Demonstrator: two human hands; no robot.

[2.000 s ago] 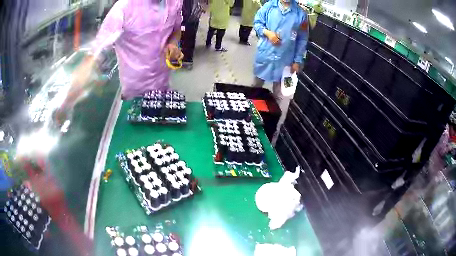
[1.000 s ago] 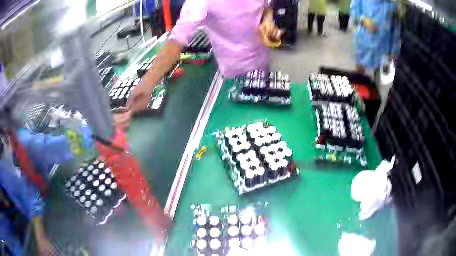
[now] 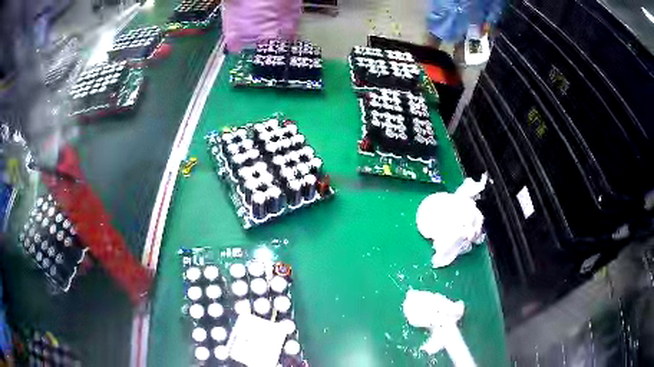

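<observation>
Neither of my hands is in view. Nearest in front of me a circuit board (image 3: 224, 301) lies at the bottom left of the green bench, cut off by the lower edge. It carries rows of black capacitors with white round tops and a copper-red ring part (image 3: 282, 270) at its right. A flat white slip (image 3: 258, 340) lies on its capacitors. Beyond it a second board (image 3: 269, 172) lies at an angle, with white glue around its capacitor bases.
More boards lie at the back left (image 3: 287, 64), back right (image 3: 385, 68) and right (image 3: 399, 129). Crumpled white cloths (image 3: 450, 221) (image 3: 434, 315) lie at right, beside tall black totes (image 3: 566, 143). A yellow piece (image 3: 188, 167) lies near the conveyor (image 3: 154, 147). People stand beyond.
The view has swung and tipped down, so more of the nearest board and its white slip show. The pink-sleeved arm that reached over the conveyor is no longer visible.
</observation>
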